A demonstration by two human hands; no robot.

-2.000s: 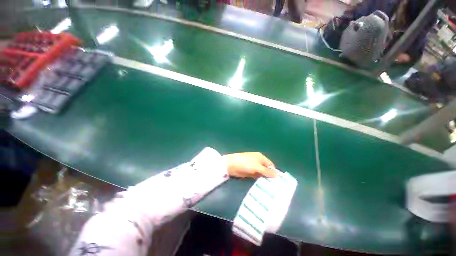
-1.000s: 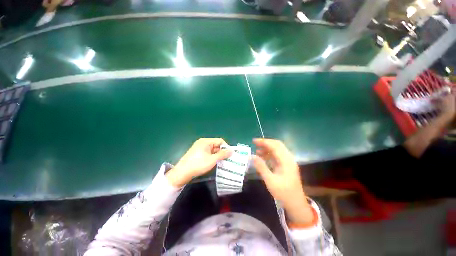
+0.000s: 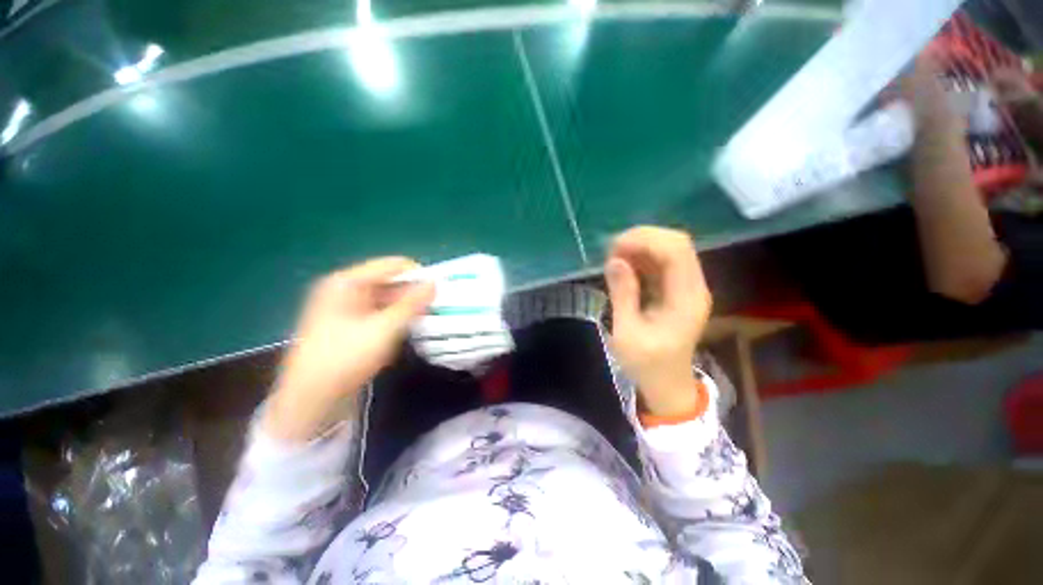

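Observation:
The label strip (image 3: 467,306), white with green and dark bars, hangs folded over the bench's near edge. My left hand (image 3: 349,331) grips its left side between thumb and fingers; this hand is slightly blurred. My right hand (image 3: 661,306) is raised at the bench edge to the right, apart from the part of the strip in my left hand. Its fingers are curled, and I cannot tell whether they hold a label. A pale barred piece (image 3: 555,303) lies between the hands, partly hidden; I cannot tell if it joins the strip.
The glossy green bench (image 3: 286,183) curves across the front. A long white ribbon (image 3: 823,114) crosses the right side, beside another person's arm (image 3: 955,217) and a red tray (image 3: 997,171). A red stool (image 3: 818,354) stands under the bench; shiny plastic (image 3: 132,491) is at lower left.
My hands have moved apart, the left one drawing the strip leftward. The view has tipped down and the left tray has left it. At right, the white ribbon now reaches further over the bench.

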